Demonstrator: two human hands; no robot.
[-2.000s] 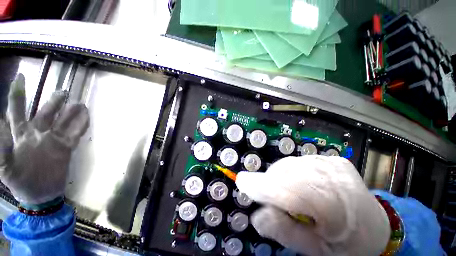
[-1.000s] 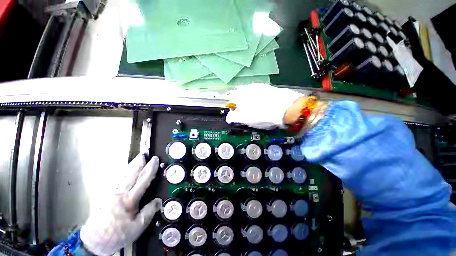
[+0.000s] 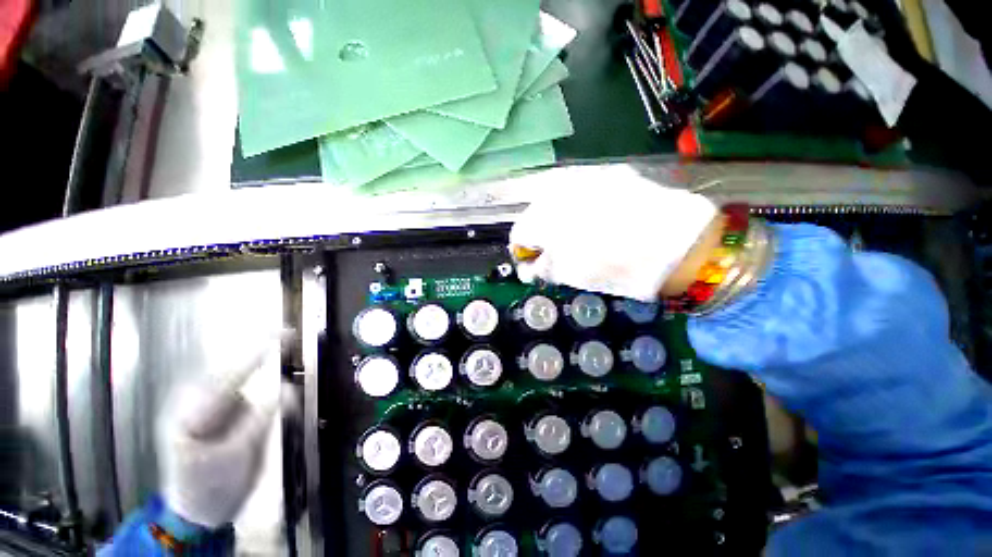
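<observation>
A green circuit board (image 3: pixel 690 413) with rows of round silver-topped capacitors (image 3: pixel 432 371) sits in a black carrier (image 3: pixel 339 403) on the conveyor. My right hand (image 3: pixel 609 234), in a white glove, is over the carrier's back edge and covers part of it. Its fingers are closed around a thin orange-yellow tool (image 3: pixel 527 254); only a small bit of the tool shows. My left hand (image 3: pixel 221 435), in a white glove, is blurred to the left of the carrier, over the metal plate, and holds nothing that I can see.
The conveyor rail (image 3: pixel 218 231) with its chain runs behind the carrier. Pale-green flat sheets (image 3: pixel 359 82) lie in a loose stack beyond it. At the back right are a capacitor board (image 3: pixel 751 65) with a red edge and thin-shafted tools (image 3: pixel 649 71). A metal block stands back left.
My right hand has gone from over the capacitors to the carrier's back edge, with the tool. My left hand touched the carrier's left side a second ago and is now off it, further left.
</observation>
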